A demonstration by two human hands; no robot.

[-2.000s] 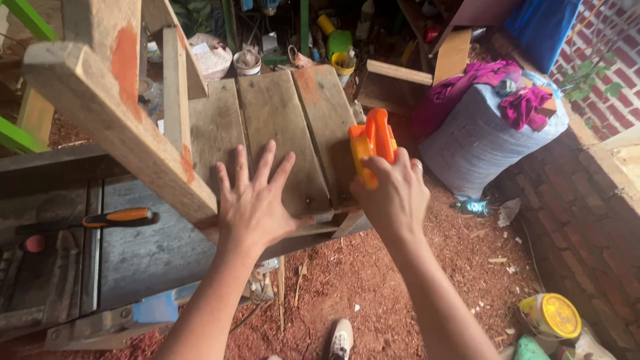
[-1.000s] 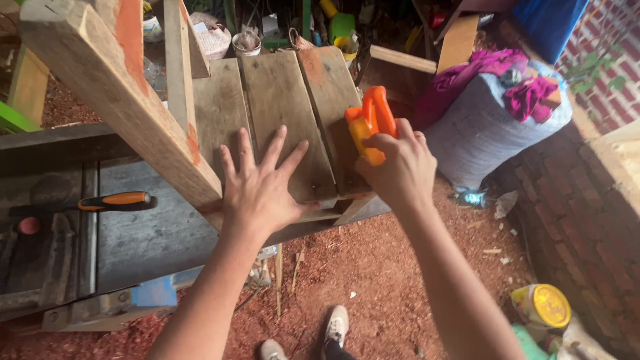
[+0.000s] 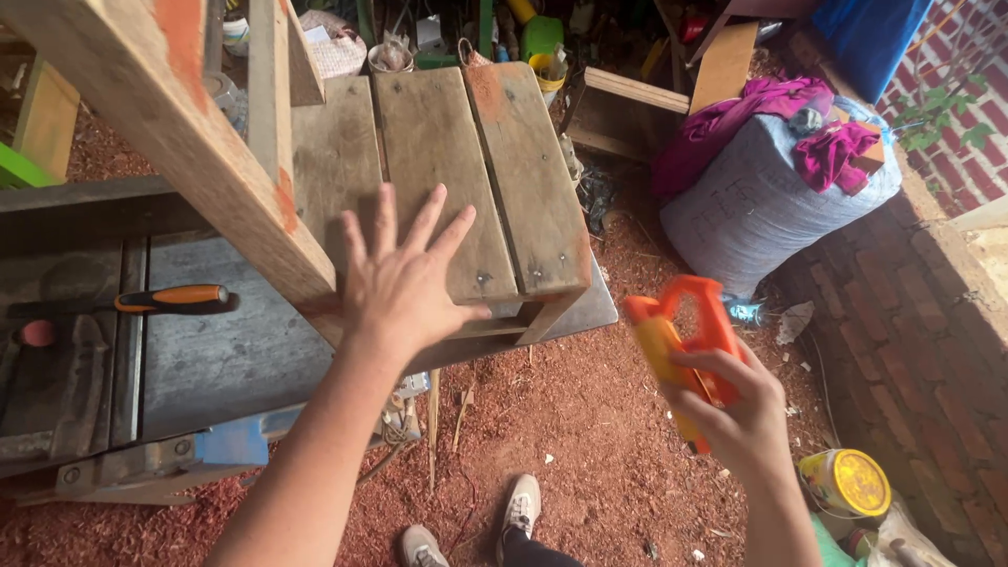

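Note:
My left hand [image 3: 405, 276] lies with fingers spread on the slatted wooden seat [image 3: 441, 142], near its front left part. An upright wooden frame piece [image 3: 189, 150] slants past it on the left. My right hand [image 3: 728, 402] grips an orange and yellow plastic-bodied hand tool [image 3: 693, 339], whose exact kind I cannot tell, in the air right of the seat. Part of the tool is hidden by my fingers. The seat stands on a grey metal machine table [image 3: 228, 346].
An orange and black tool handle [image 3: 173, 298] lies at left. A stuffed sack [image 3: 756, 197] with magenta cloth leans near a low brick wall [image 3: 906, 331]. A yellow-lidded bucket [image 3: 858, 482] stands lower right. Shavings cover the floor [image 3: 591, 441], where my shoes are.
My right hand has moved away from the seat's right edge, out to the right and toward me, with the tool in it. My left hand stays spread on the seat.

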